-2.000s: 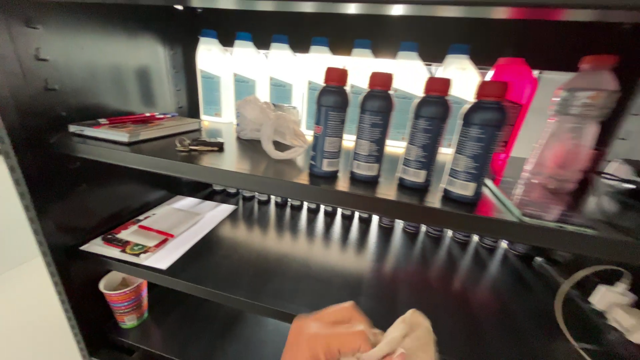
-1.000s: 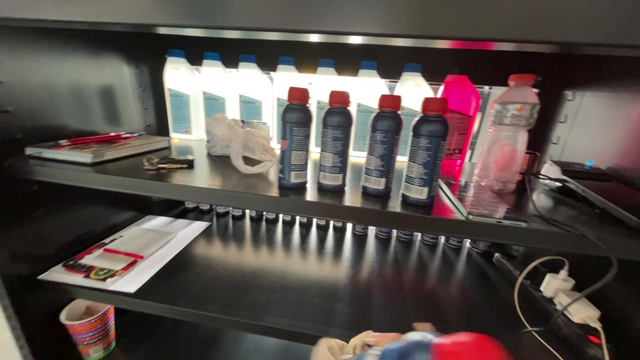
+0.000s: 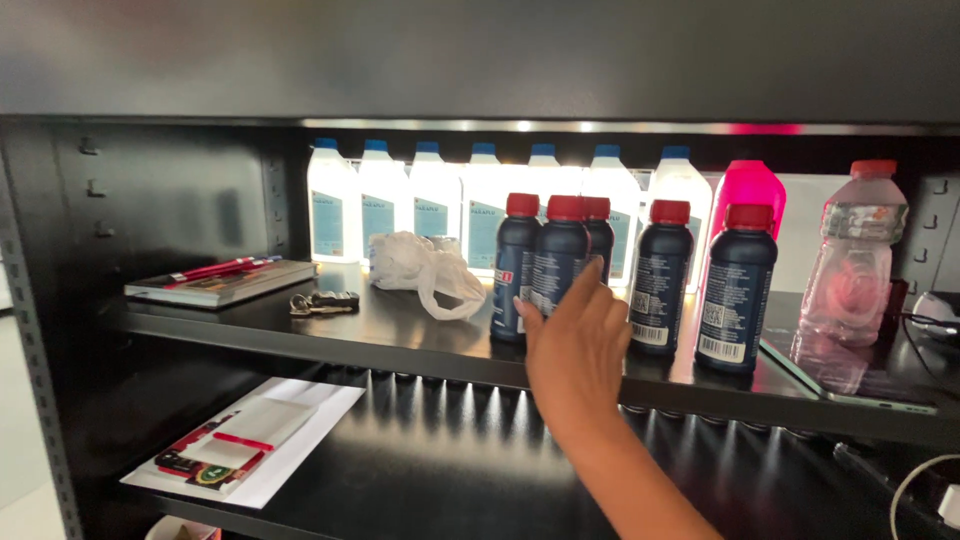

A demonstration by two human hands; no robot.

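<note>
My right hand [image 3: 581, 345] reaches in from the lower right, its thumb and fingers around a dark blue bottle with a red cap [image 3: 562, 251]. This bottle overlaps a similar bottle [image 3: 516, 262] at its left and partly hides another [image 3: 600, 232] behind it. Whether its base touches the shelf is hidden by the hand. Two more dark bottles stand to the right, one nearer [image 3: 661, 277] and one farther right [image 3: 737, 289], with printed labels facing out. Behind them is a row of several white jugs with blue caps [image 3: 326, 202]. My left hand is not in view.
On the upper black shelf [image 3: 420, 356] lie a book [image 3: 225, 289] with pens, keys [image 3: 324, 303] and a crumpled plastic bag [image 3: 427, 270]. A pink jug [image 3: 750, 184], a clear bottle [image 3: 855, 255] and a flat device [image 3: 832, 375] are at right. Papers [image 3: 255, 442] lie on the shelf below.
A red-capped dark bottle, low in view with a hand a second ago, is now up among the bottles on the upper shelf, in my right hand.
</note>
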